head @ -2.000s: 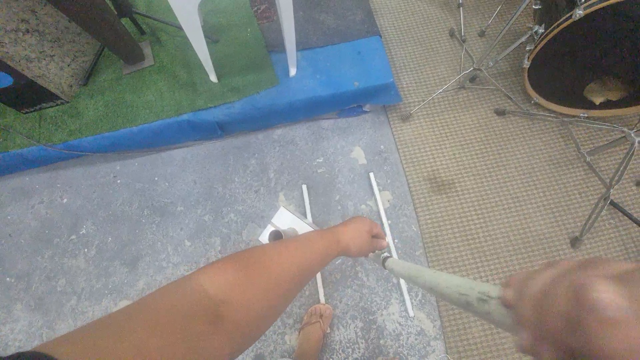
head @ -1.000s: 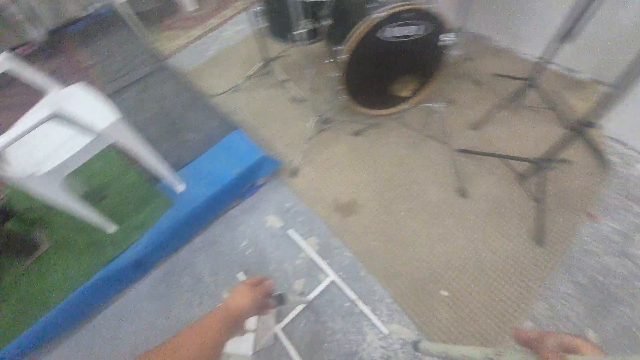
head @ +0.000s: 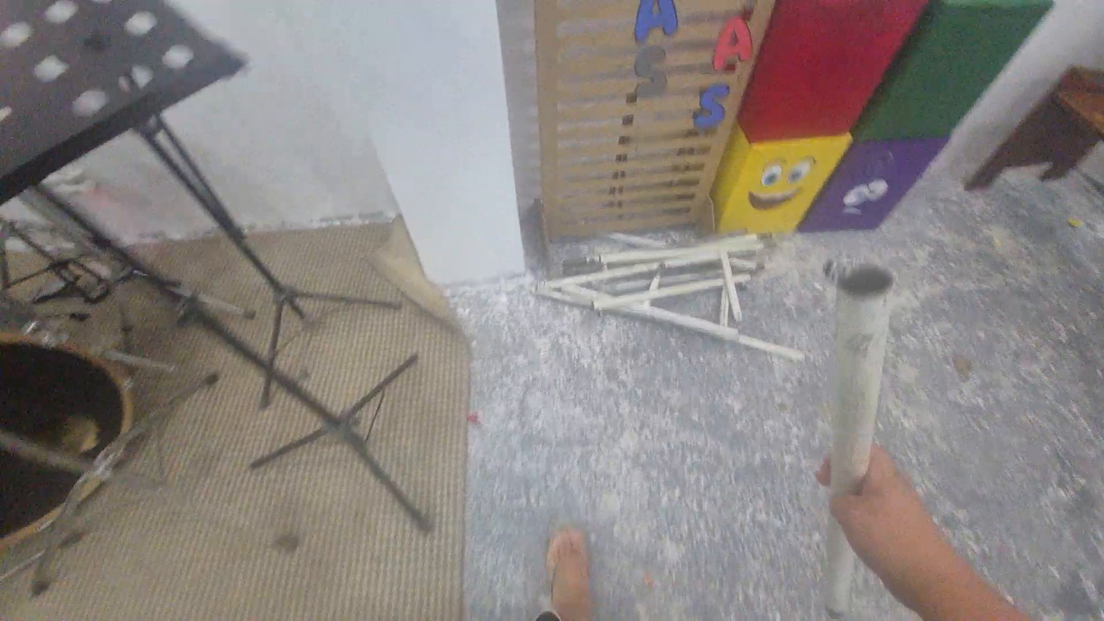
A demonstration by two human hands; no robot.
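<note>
My right hand, at the lower right, is wrapped around a whitish pipe. The pipe stands nearly upright in view, its hollow end at the top and its lower end reaching below the hand. A small dark fitting shows beside the upper rim. Out of the frame is my left hand. Ahead on the floor, a loose heap of thin white tubes lies against the foot of a brown slatted panel that bears coloured letters.
Black music stands spread their legs over a beige woven carpet at left, beside a bass drum. A white pillar rises ahead. Red, green, yellow and purple boxes are stacked behind the tubes. A wooden piece of furniture stands far right.
The view has swung far to the right, off the blue-edged platform and the white frame on the floor. My left hand has left the view. The pipe in my right hand now points upward.
</note>
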